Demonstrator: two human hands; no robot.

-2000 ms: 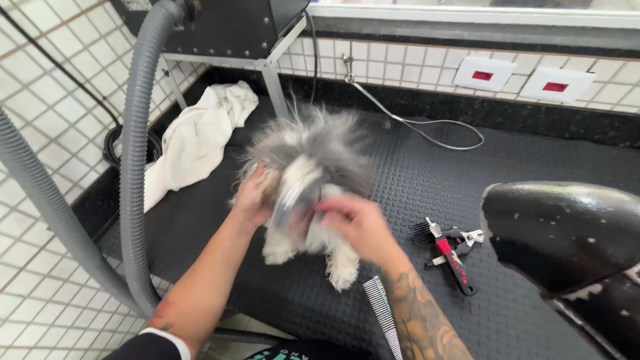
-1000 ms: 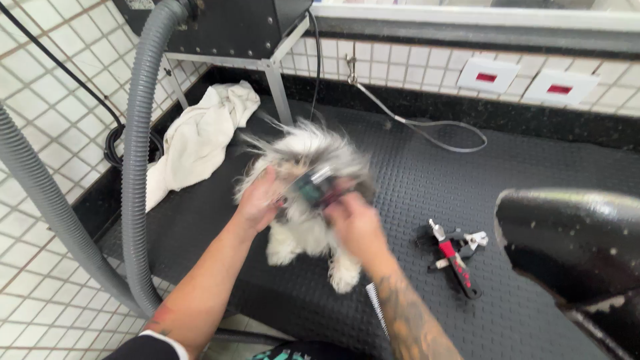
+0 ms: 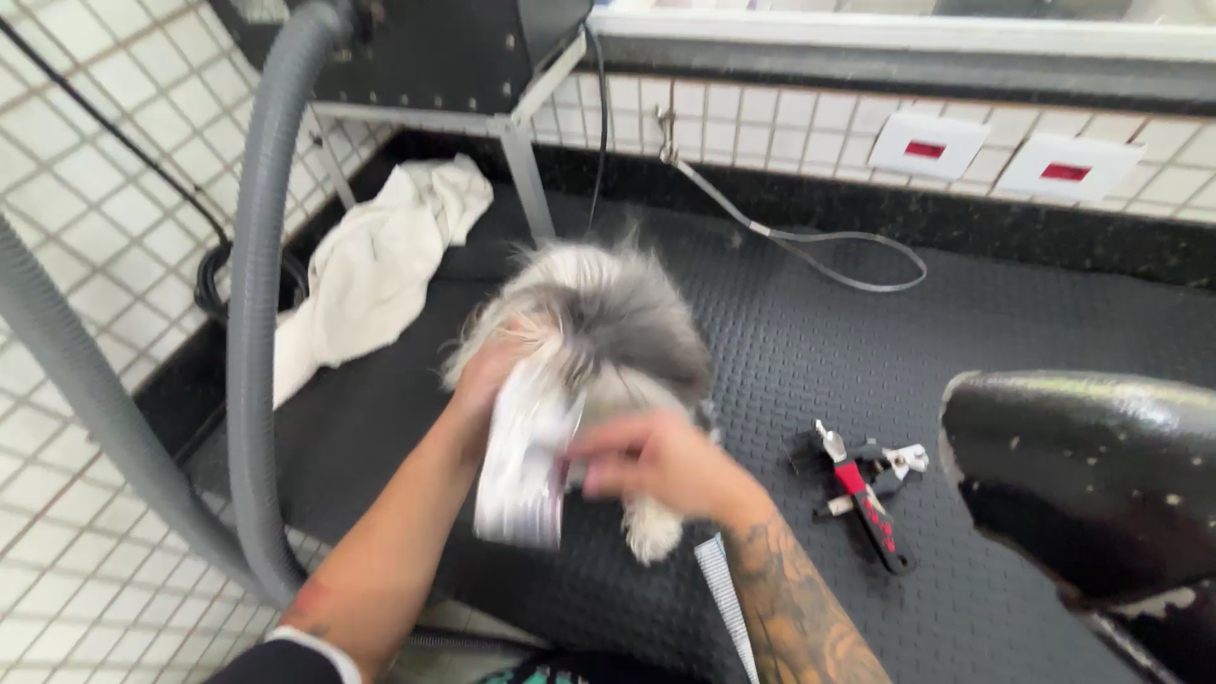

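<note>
A small grey and white long-haired dog [image 3: 632, 318] is on the black rubber mat, facing me with its head low. My left hand [image 3: 499, 366] is on the fur at the left side of its head. My right hand [image 3: 665, 461] is in front of the dog's chest, its fingers bent around the handle of a blurred grooming tool [image 3: 522, 475], seemingly a brush, with a pale, shiny face. Motion blur hides the tool's exact shape. One white front paw [image 3: 654, 532] shows below my right hand. A metal comb [image 3: 724, 598] lies beside my right forearm.
Right of the dog lie a red and black dematting rake [image 3: 866, 503] and nail clippers [image 3: 898, 463]. A black dryer nozzle [image 3: 1092, 475] juts in at right. Grey hoses [image 3: 256, 285] and a cream towel [image 3: 380, 256] are at left. A cable loop [image 3: 845, 237] lies behind.
My right hand and the tool have moved down from the dog's face to its chest. The dog's head has dipped. My left hand stays at the left side of its head.
</note>
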